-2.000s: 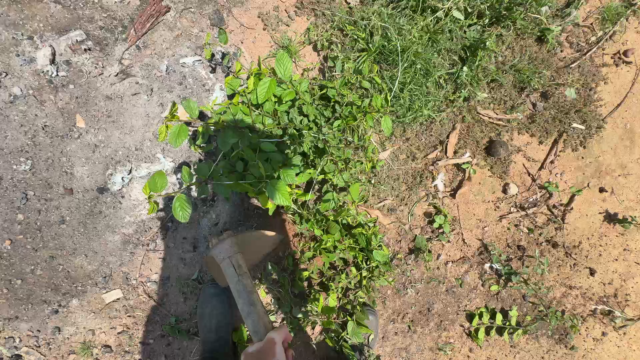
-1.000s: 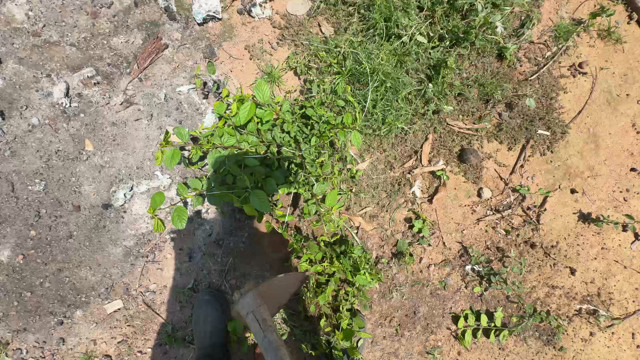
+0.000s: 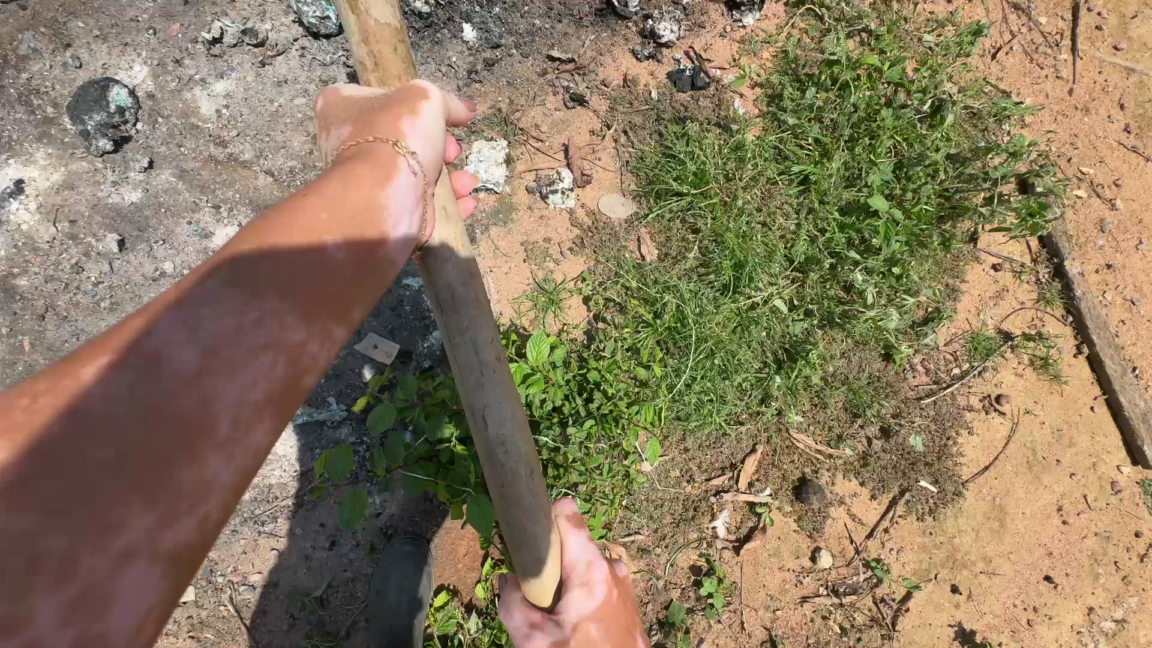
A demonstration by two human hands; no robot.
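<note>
A thick wooden handle (image 3: 481,378) runs from the top of the view down to the lower middle. My left hand (image 3: 391,144), with a thin gold-coloured bracelet at the wrist, is closed round its upper part. Near the butt end, my right hand (image 3: 576,589) grips the same handle. The tool's head is out of view beyond the top edge. Below and behind the handle grows a leafy green plant (image 3: 585,414), partly in the shadow.
Grass and weeds (image 3: 774,234) cover the ground right of the handle. A wooden pole (image 3: 1098,333) lies at the far right. Charred lumps (image 3: 103,115) rest on grey, ashy soil at upper left. A dark boot (image 3: 402,589) shows at the bottom.
The tool's head, low in view in both earlier frames, is now out of sight. Both hands and the long handle have come into view. The view has shifted up the ground.
</note>
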